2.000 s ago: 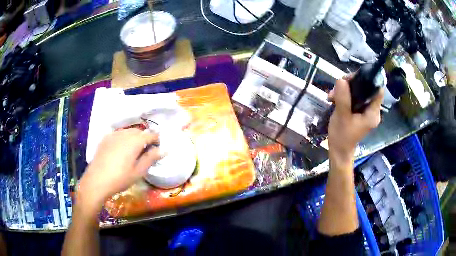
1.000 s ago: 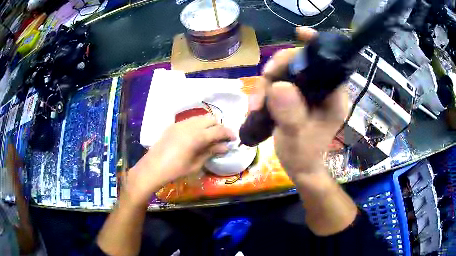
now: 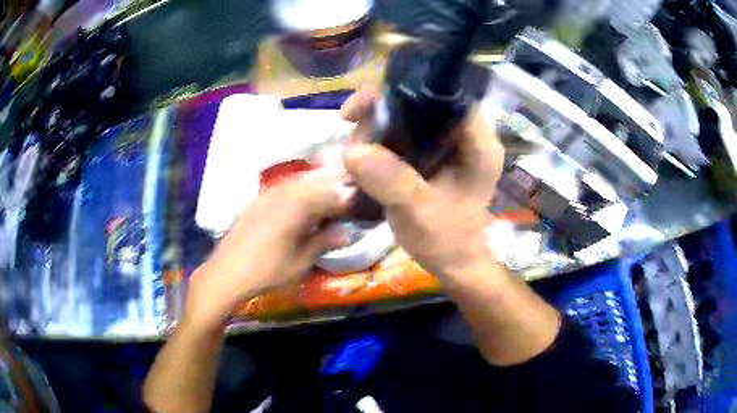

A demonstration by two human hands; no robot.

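The white housing (image 3: 250, 141) lies on the orange pad (image 3: 368, 286), its round white cup (image 3: 355, 253) toward me. My left hand (image 3: 279, 222) rests over the cup, fingers bent at its middle; whether it grips the cup or a small part is hidden. My right hand (image 3: 436, 189) is wrapped around the black electric screwdriver (image 3: 424, 101), its lower end down at the cup beside my left fingertips. The bit tip and any screw are hidden by my hands. The picture is blurred.
A round tin (image 3: 323, 48) stands on a tan board (image 3: 275, 68) behind the housing. Pale screw feeders (image 3: 578, 121) stand to the right. A blue crate (image 3: 602, 314) with white parts is at the lower right. A dark heap of parts (image 3: 73, 81) lies at the left.
My right hand has brought the screwdriver from the right, above the feeders, leftward and down to the cup. My left hand stays at the cup. The view has shifted.
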